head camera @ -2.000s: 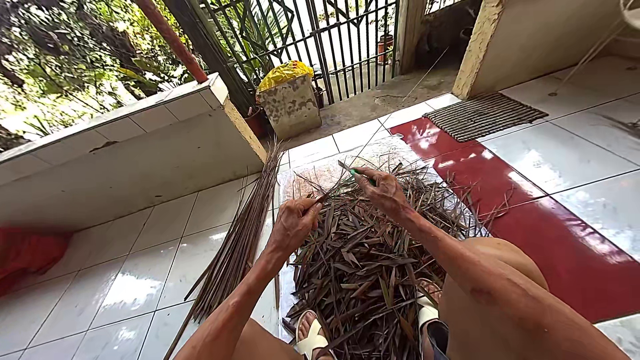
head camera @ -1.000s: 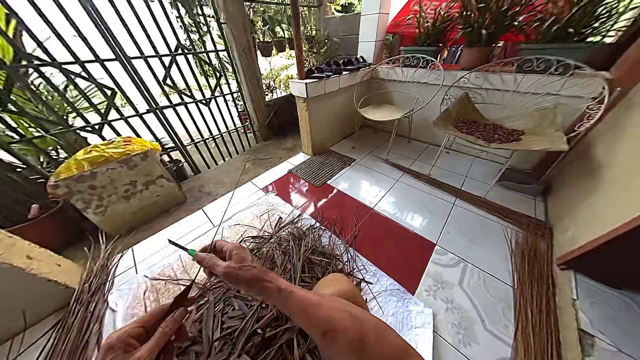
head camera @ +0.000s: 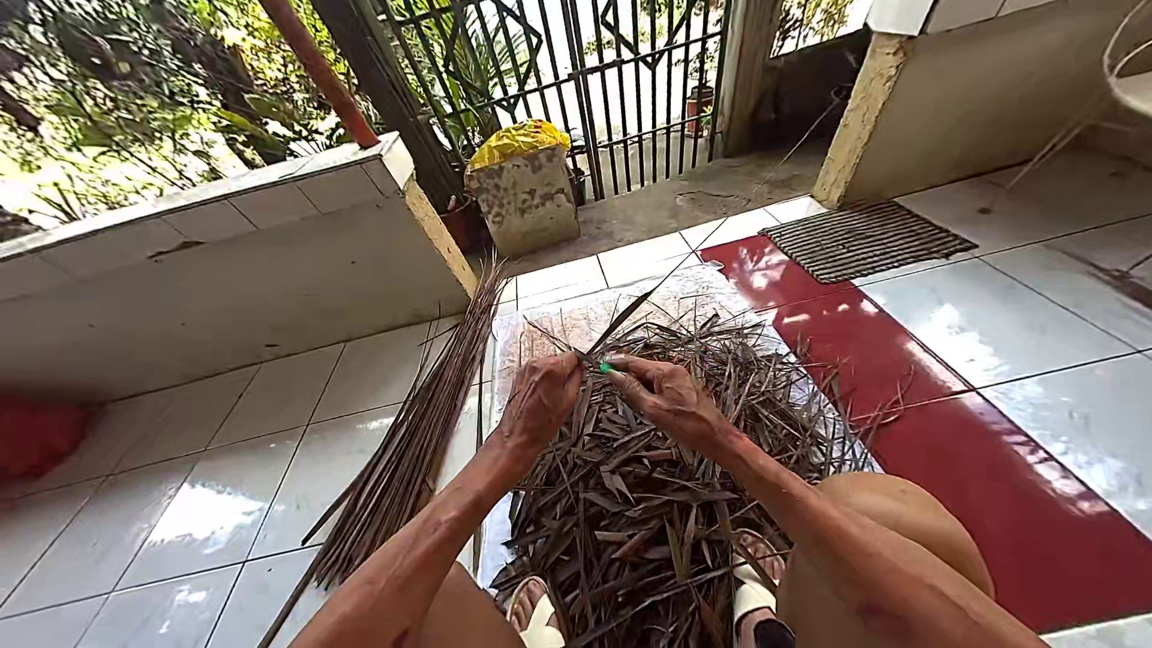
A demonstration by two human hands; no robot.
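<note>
My left hand (head camera: pixel 543 391) is closed on the end of a dried brown palm leaflet (head camera: pixel 627 310), whose long blade points up and away. My right hand (head camera: pixel 668 393) meets it at the leaflet, fingers closed on a small knife with a green handle (head camera: pixel 606 367); its blade lies against the leaflet between the hands. Under both hands a heap of stripped dry leaf pieces (head camera: pixel 630 513) covers a white sheet (head camera: pixel 558 310) between my sandalled feet. Left of the sheet lies a bundle of long thin leaf ribs (head camera: pixel 423 432).
A low wall (head camera: pixel 225 288) runs along the left. Beyond the sheet stand a concrete block (head camera: pixel 525 202) with a yellow plastic bag (head camera: pixel 520 141) and a metal gate (head camera: pixel 621 90). A striped doormat (head camera: pixel 864 238) lies by red floor tiles (head camera: pixel 963 468) at right.
The view has swung back left from the chairs. My hands, apart one second ago, are now together at the leaflet.
</note>
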